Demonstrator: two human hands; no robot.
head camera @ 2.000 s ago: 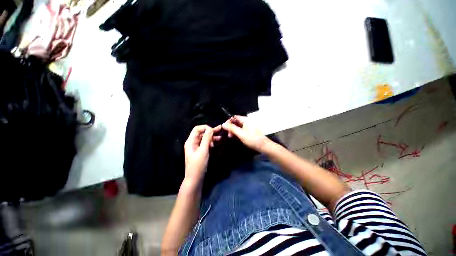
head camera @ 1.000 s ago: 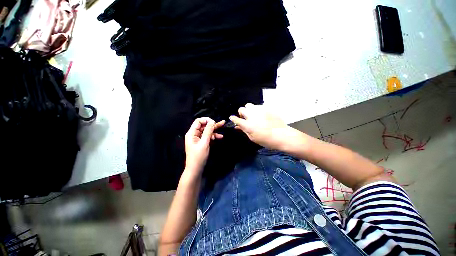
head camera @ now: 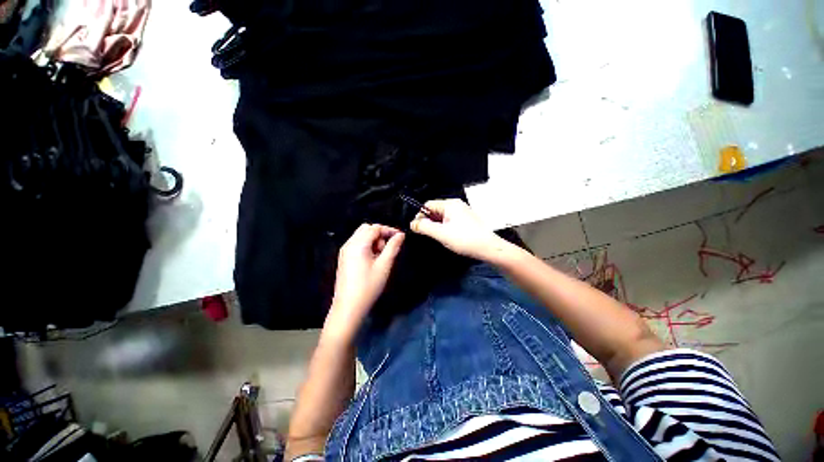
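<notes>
A wide layered pile of black garments lies on the white table in front of me and hangs over its near edge. My left hand has thumb and fingers pinched together at the black cloth near the table edge. My right hand is just right of it, fingers curled around a small dark pointed tool, perhaps snips, pointing up and left. The fingertips of the two hands are close but apart. Any needle or thread is too small to tell.
A heap of black garments on hangers is at the left, with a curved hook sticking out. Pink cloth lies behind it. A black phone and a yellow-orange item lie at the right. Red strips litter the floor.
The dark tool shows again at my right fingertips, which were spread near my left hand one second ago. The view has shifted slightly, moving the table things right.
</notes>
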